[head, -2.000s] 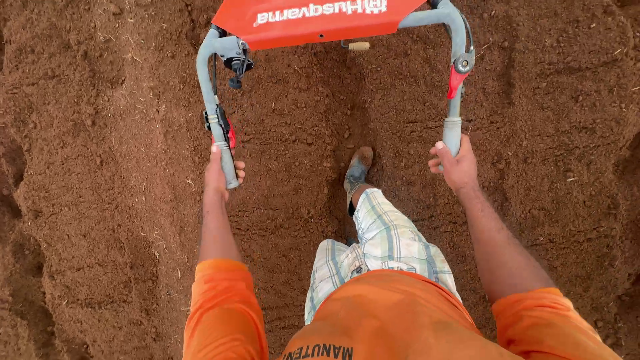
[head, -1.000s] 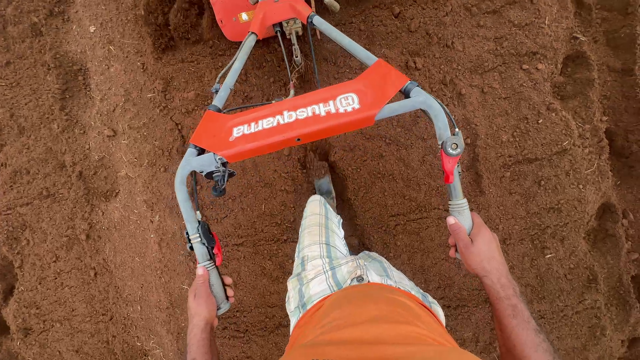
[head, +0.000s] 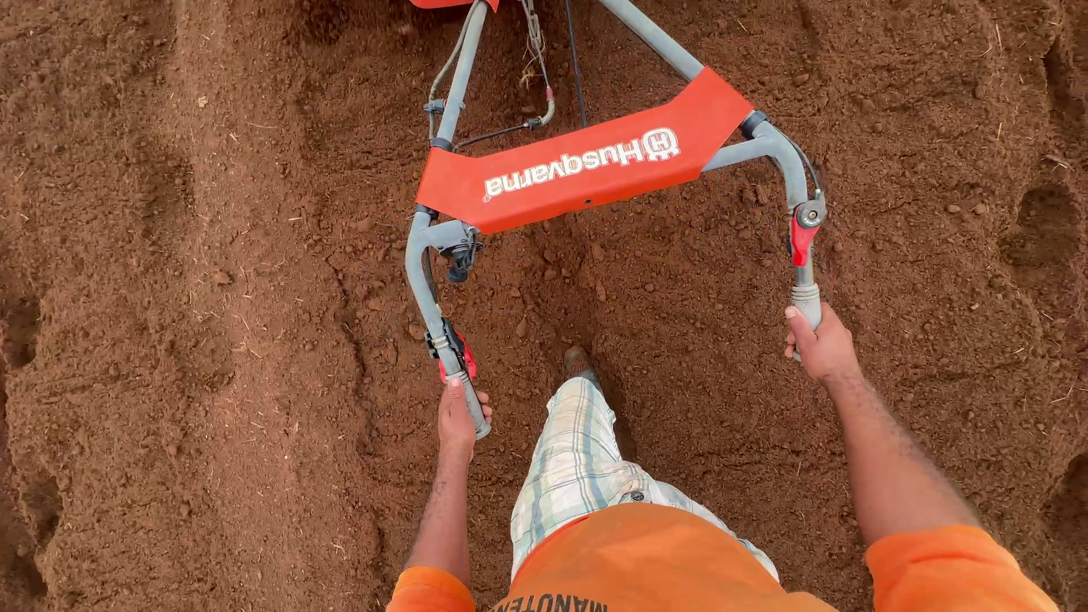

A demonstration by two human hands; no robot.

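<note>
My left hand [head: 459,415] is closed around the left handlebar grip [head: 476,408] of a Husqvarna walk-behind tiller, thumb along the top, just below a red lever [head: 460,357]. On the other side my right hand [head: 823,342] wraps the right handlebar grip [head: 807,304]; a red lever [head: 801,238] and a round pivot sit above it. An orange-red panel [head: 586,166] joins the two grey handlebar tubes. Cables run forward between the tubes. Only a sliver of the machine's red body [head: 450,2] shows at the top edge.
Loose brown soil [head: 697,340] lies under and around the handlebars. A boot [head: 578,363] is on the ground between the grips. Footprint-like hollows [head: 1041,225] mark the soil at the right, and a rough furrow edge [head: 25,510] runs along the left.
One second ago more of the machine's red body showed at the top; now it is mostly out of view. Both hands stay on the grips. The handlebars sat higher in the view two seconds ago.
</note>
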